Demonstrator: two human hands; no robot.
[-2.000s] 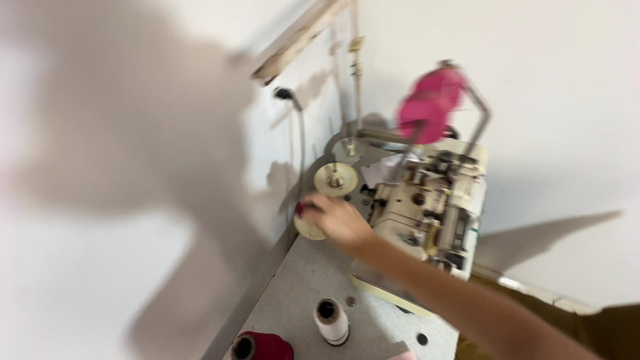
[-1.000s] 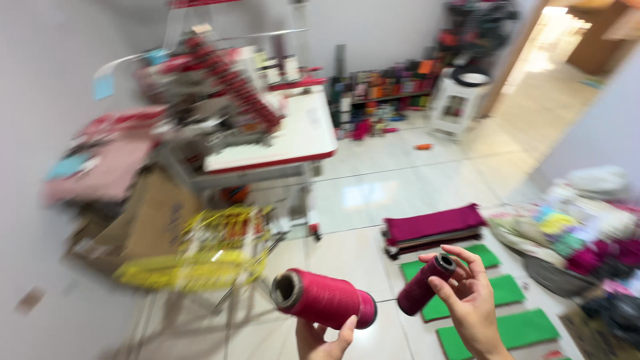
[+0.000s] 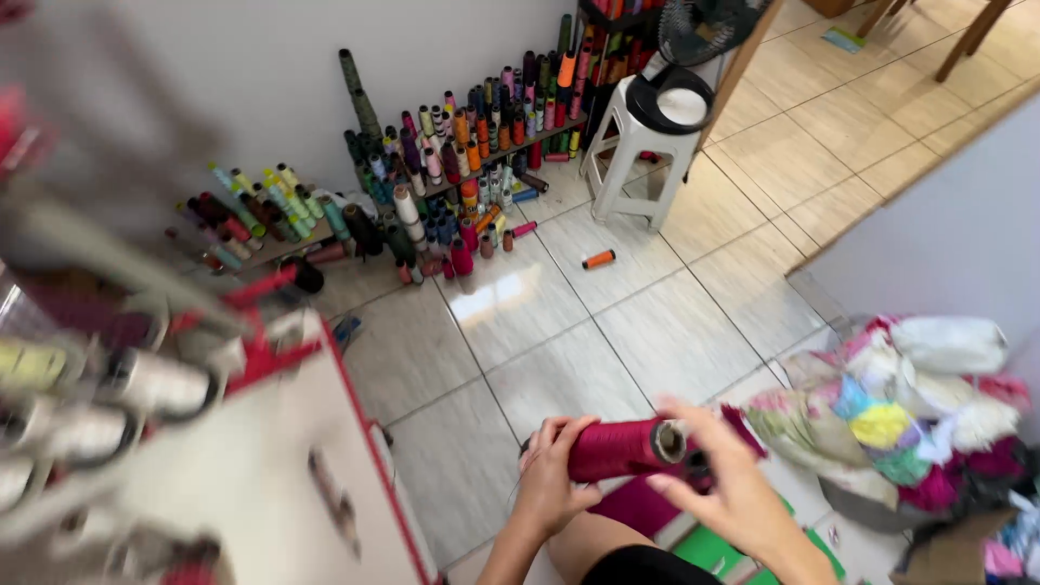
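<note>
My left hand (image 3: 556, 471) grips a large cone of crimson thread (image 3: 613, 449) from its left side, with the hollow grey end facing right. My right hand (image 3: 735, 479) is blurred, its thumb and fingers spread around the right end of the cone. A second, darker spool (image 3: 699, 471) shows in part behind that end, between the cone and my right palm. Whether my right hand grips this spool or only lies beside it cannot be told.
A sewing machine table (image 3: 268, 479) with a red edge stands at left, bearing several thread cones. Many thread spools (image 3: 459, 138) line the wall. A white stool (image 3: 650, 146) stands by the doorway. An orange spool (image 3: 599, 259) lies on the tiles. A cloth heap (image 3: 886, 422) lies at right.
Two seconds ago a hand was at the thread stand of a sewing machine. One second ago each hand held a spool, apart; now the hands and spools are close together. The view has swung widely.
</note>
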